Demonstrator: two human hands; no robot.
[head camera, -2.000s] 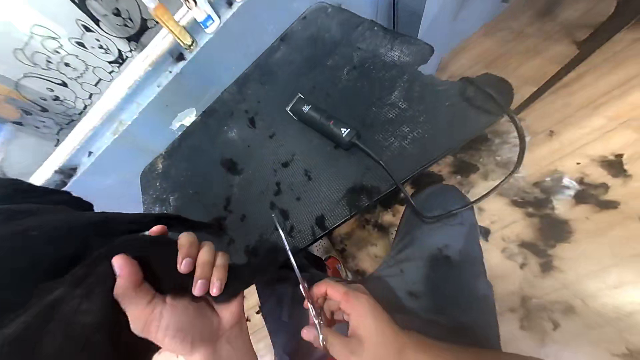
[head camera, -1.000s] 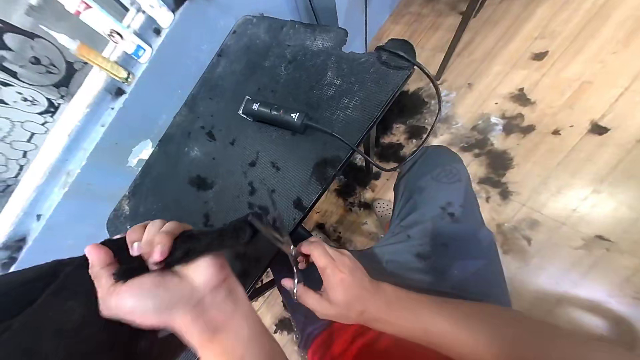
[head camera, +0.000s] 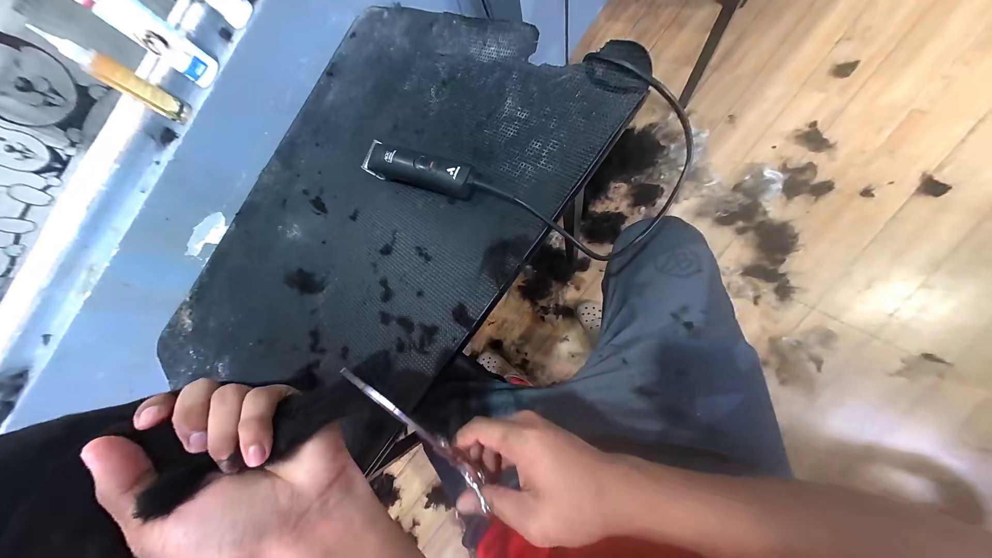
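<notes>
My left hand (head camera: 256, 480), palm up at the bottom left, has its fingers curled around a slim black furry limb or tail (head camera: 310, 418), part of a black-coated animal whose body (head camera: 46, 473) is only partly in view. My right hand (head camera: 535, 480) holds metal scissors (head camera: 411, 422) by the finger loops. Their blades point up and left, beside the fur past my left hand, and look closed together. A black corded hair clipper (head camera: 422, 172) lies on the textured black grooming table (head camera: 434, 256), among tufts of cut black hair (head camera: 306, 280).
The clipper's cord (head camera: 688, 147) loops over the table's right edge, above my knee in grey trousers (head camera: 674, 325). More dark hair (head camera: 775, 240) is scattered on the wooden floor (head camera: 876, 194). A blue ledge at the left carries a yellow-labelled tube (head camera: 139, 87) and a white bottle (head camera: 167, 46).
Two seconds ago my left hand was open-palmed with fingers loosely bent; now it is wrapped around the furry part. The scissors, spread a second ago, look closed. The view has shifted.
</notes>
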